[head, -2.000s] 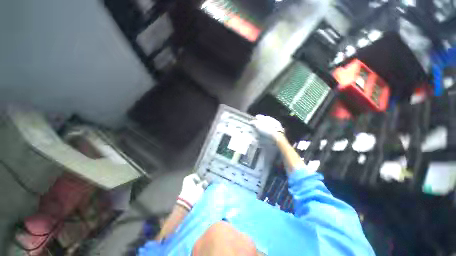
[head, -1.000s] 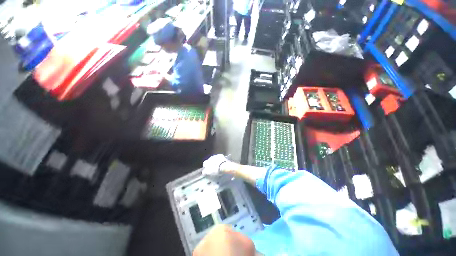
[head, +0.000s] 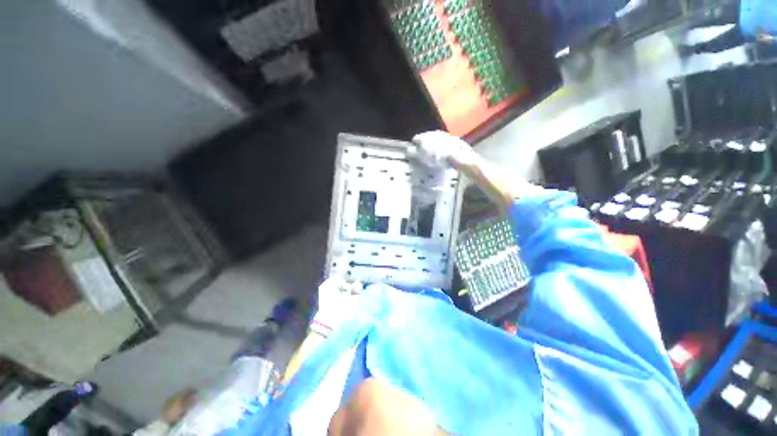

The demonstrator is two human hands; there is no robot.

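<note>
A PCB magazine rack [head: 396,262] is held in front of my body, its grey metal end plate facing up. The plate has two rectangular windows with green boards in the left one, and a white paper tag between them. My right hand [head: 443,152], in a white glove, grips the far right corner. My left hand [head: 338,300], in a white glove with a red cuff line, holds the near left corner; its fingers are partly hidden.
A black bin with green PCB panels on a red sheet [head: 464,98] is beyond the rack. More panels [head: 494,262] lie right. Black bins [head: 592,157] and a blue frame [head: 741,341] stand right. Other people [head: 247,383] show lower left; a metal-framed cart [head: 149,247] is left.
The view has turned, so the bins and panels lie elsewhere in the picture. The rack now shows upright and nearly whole. My left hand, out of view one second ago, shows again.
</note>
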